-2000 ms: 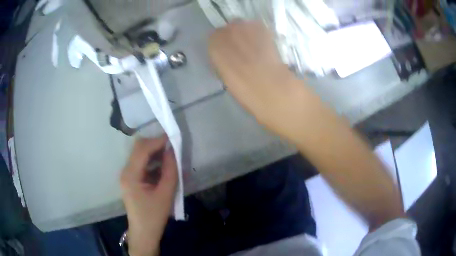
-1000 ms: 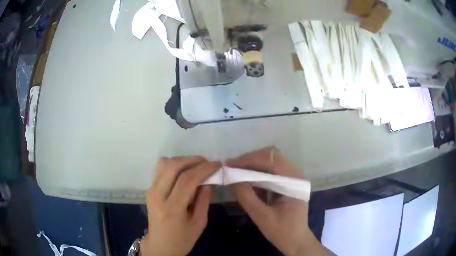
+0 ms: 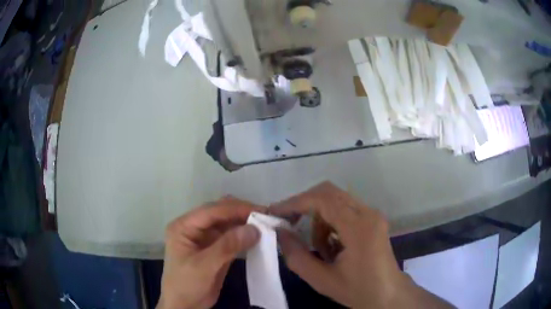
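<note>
A white fabric strip [image 3: 264, 271] is held between my two hands at the table's front edge. It is folded at its top and its free length hangs down. My left hand [image 3: 208, 244] pinches the strip's upper left side between thumb and fingers. My right hand [image 3: 338, 238] grips the folded top from the right; its fingertips partly hide the fold. A thin dark object, too blurred to name, shows in my right palm. The sewing machine's presser foot and needle area [image 3: 270, 93] is beyond my hands.
A fanned bundle of white strips [image 3: 417, 90] lies right of the needle, beside a lit screen [image 3: 502, 131] and brown cards [image 3: 436, 21]. A white tape [image 3: 187, 45] loops left of the machine. White sheets [image 3: 453, 274] lie below the table at right.
The right arm came back from the strip bundle. Over the last second, the strip turned from pointing right to hanging down, and its top is now folded between my fingers.
</note>
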